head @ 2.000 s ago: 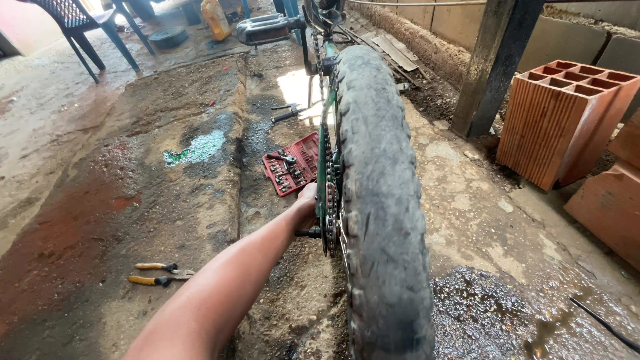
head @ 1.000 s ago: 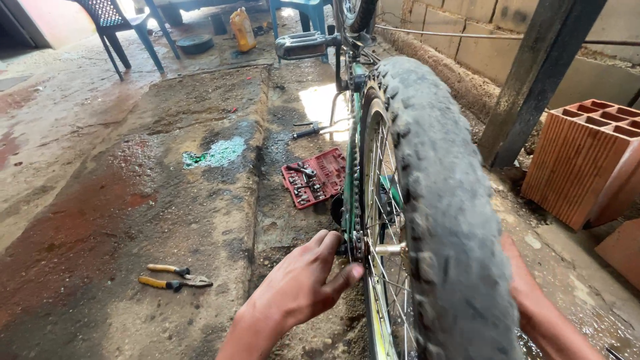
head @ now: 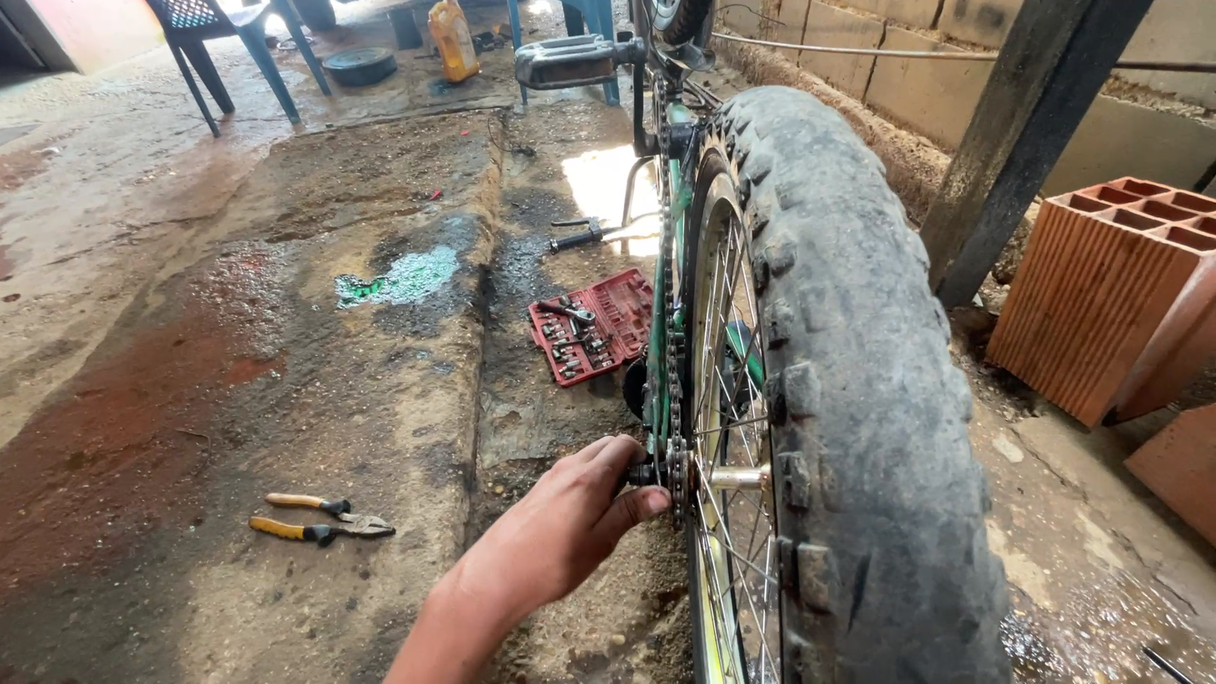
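Observation:
A bicycle stands upside down, its rear wheel's knobby tyre (head: 855, 380) close to me at centre right. My left hand (head: 594, 508) reaches in from the bottom and grips the axle end (head: 646, 472) beside the rear sprocket (head: 678, 475), thumb and fingers around it. The chain (head: 673, 351) runs from the sprocket along the green frame (head: 682, 190). A pedal (head: 575, 63) sticks out to the left at the top. My right hand is not visible. Left of the wheel lies an open red socket set case (head: 594, 328) with a ratchet (head: 567, 312) on it.
Pliers with yellow handles (head: 318, 520) lie on the rough concrete floor at the left. A hollow clay brick (head: 1107, 294) and a slanted post (head: 1035, 133) stand at the right. Farther back are a plastic chair (head: 252, 38), a yellow jug (head: 453, 40) and a round black object (head: 360, 66).
My left hand has closed on the axle end, where a second ago it was beside it with fingers spread. The right arm, seen then beyond the tyre at the right, is out of view.

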